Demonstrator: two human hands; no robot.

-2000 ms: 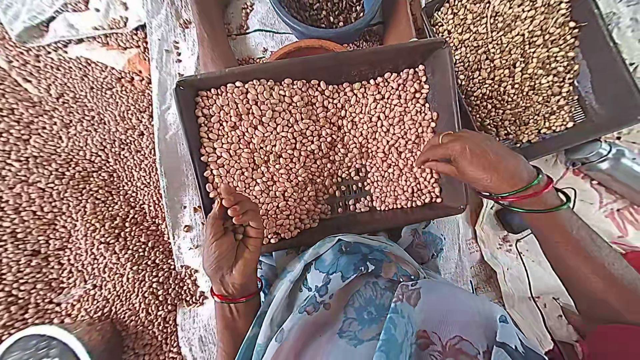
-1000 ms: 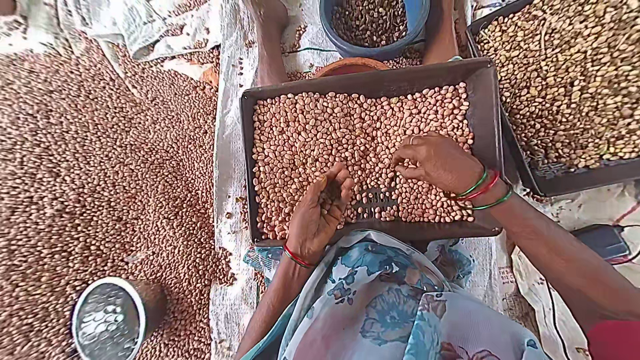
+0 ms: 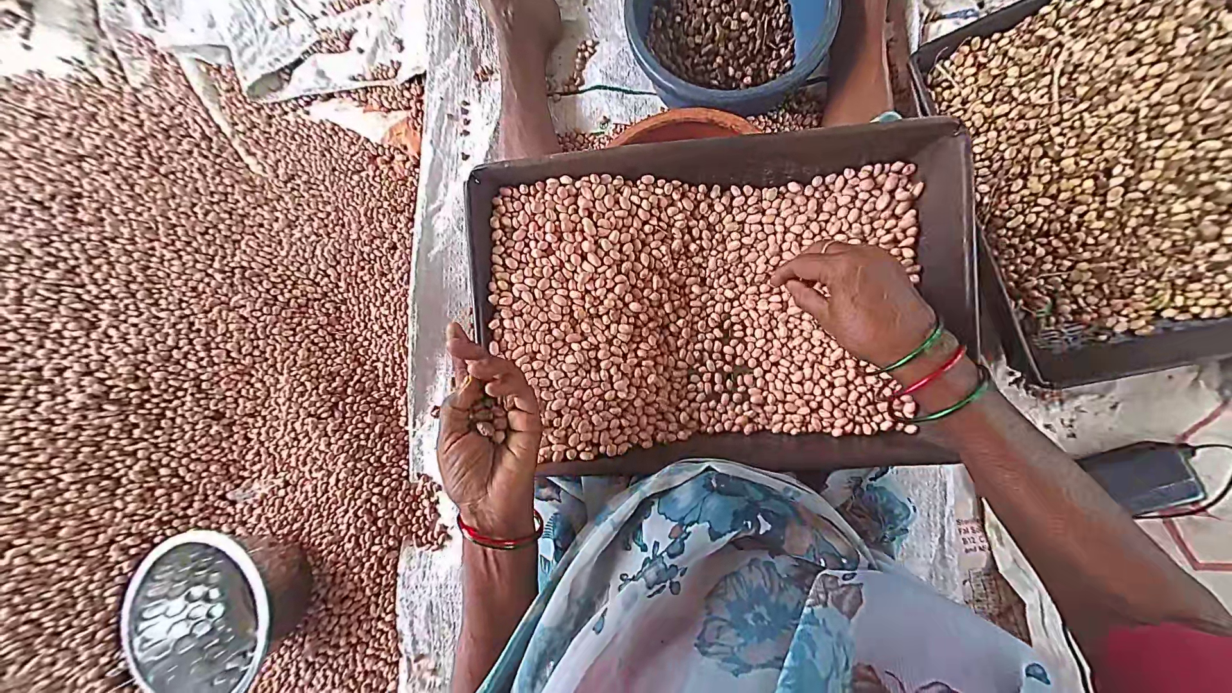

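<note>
A dark rectangular tray point(image 3: 722, 452) lies across my lap, filled with pinkish-brown beans or nuts point(image 3: 597, 289). My left hand point(image 3: 491, 423) is at the tray's left edge, palm up, its curled fingers around a few small dark pieces. Over the right half of the heap is my right hand point(image 3: 857, 298), palm down with fingers bent and fingertips at the beans; whether anything is pinched between them is hidden. The dark tray bottom shows through a thin patch near the lower middle.
A blue bowl point(image 3: 736, 96) of darker pieces and an orange-brown bowl rim point(image 3: 683, 123) lie beyond the tray. At right is a second tray point(image 3: 1107, 356) of yellowish-brown pieces, with a dark device point(image 3: 1145, 476) below. A metal vessel point(image 3: 197, 611) sits on the large heap point(image 3: 212, 318) at left.
My left hand has moved from over the beans to the tray's left edge. My right hand remains over the right half of the tray. The bare patch in the beans looks smaller.
</note>
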